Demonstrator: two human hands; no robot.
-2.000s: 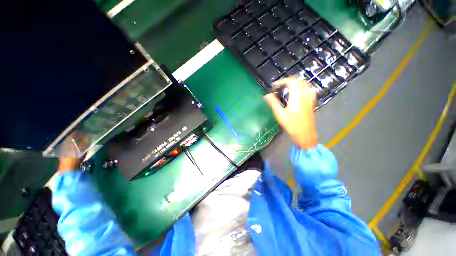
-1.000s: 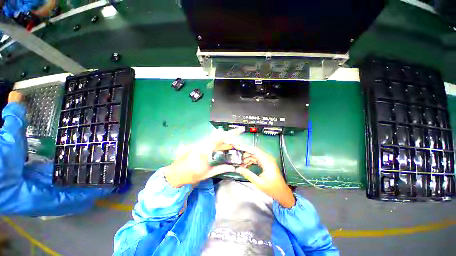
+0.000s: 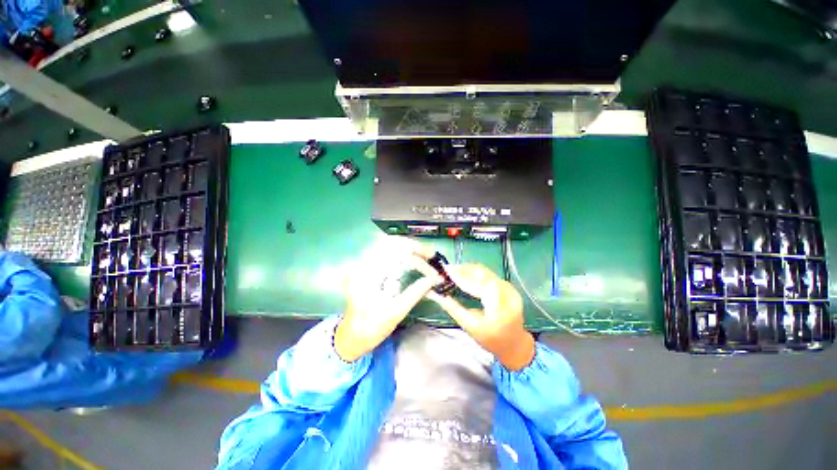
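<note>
A small black camera unit (image 3: 440,272) is held between the fingertips of both hands, above the bench's front edge and just in front of the test box. My left hand (image 3: 384,286) grips it from the left; its back is washed out by glare. My right hand (image 3: 488,303) grips it from the right. The fingers hide part of the unit. The black test box (image 3: 463,197) lies flat behind the hands, with white lettering and a red part on its front edge. A dark cable and a pale lead run from that edge toward the front.
Black blister trays stand at left (image 3: 158,240) and right (image 3: 745,225). Two loose black units (image 3: 345,171) lie left of the box. A blue stick (image 3: 556,253) lies right of it. The dark hood (image 3: 477,41) and clear panel (image 3: 477,117) overhang behind. A neighbour's blue sleeve (image 3: 55,340) is at left.
The view swung from tilted to level, then shifted slightly. My hands came together from far apart, and the unit between them is now turned at a steeper angle. The neighbour's hand has left view.
</note>
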